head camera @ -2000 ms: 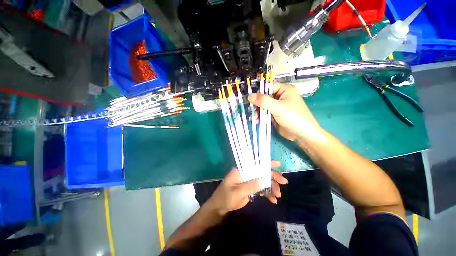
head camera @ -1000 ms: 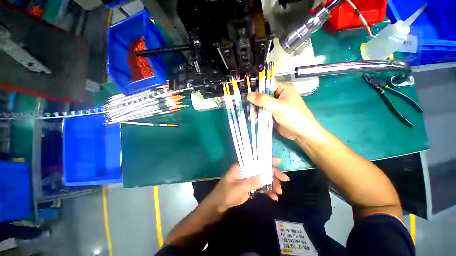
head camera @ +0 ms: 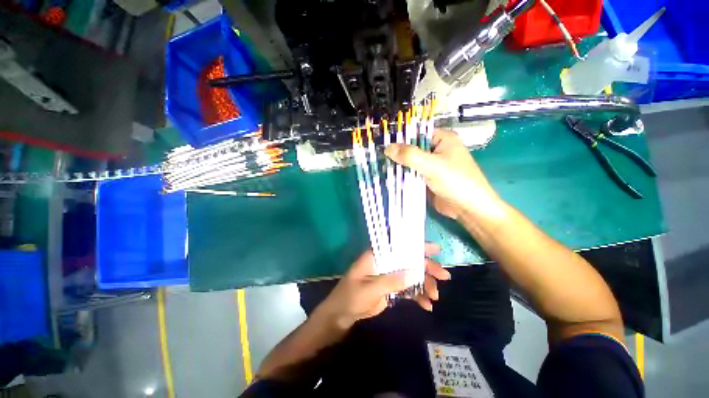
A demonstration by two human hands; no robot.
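Observation:
A fanned bundle of white wire leads (head camera: 398,225) with orange tips stands in front of the terminal crimping machine (head camera: 373,62), tips towards it. My left hand (head camera: 365,288) is closed around the near end of the bundle, with short ends showing below the fingers. My right hand (head camera: 443,175) grips leads near the orange tips on the right side, thumb on top. Several leads at the left of the fan stand apart from the rest. Whether the tips touch the machine cannot be told.
A pile of leads (head camera: 218,165) lies left of the machine, by the terminal strip (head camera: 85,177). A small blue bin (head camera: 183,93) holds orange parts. A large blue bin (head camera: 142,233) is at the left edge. Right are a curved metal tube (head camera: 544,107), black-handled pliers (head camera: 614,159) and a bottle (head camera: 602,70).
More leads have come over to the right side of the fan by my right thumb, and the tips are spread differently. Both hands have stayed in nearly the same place.

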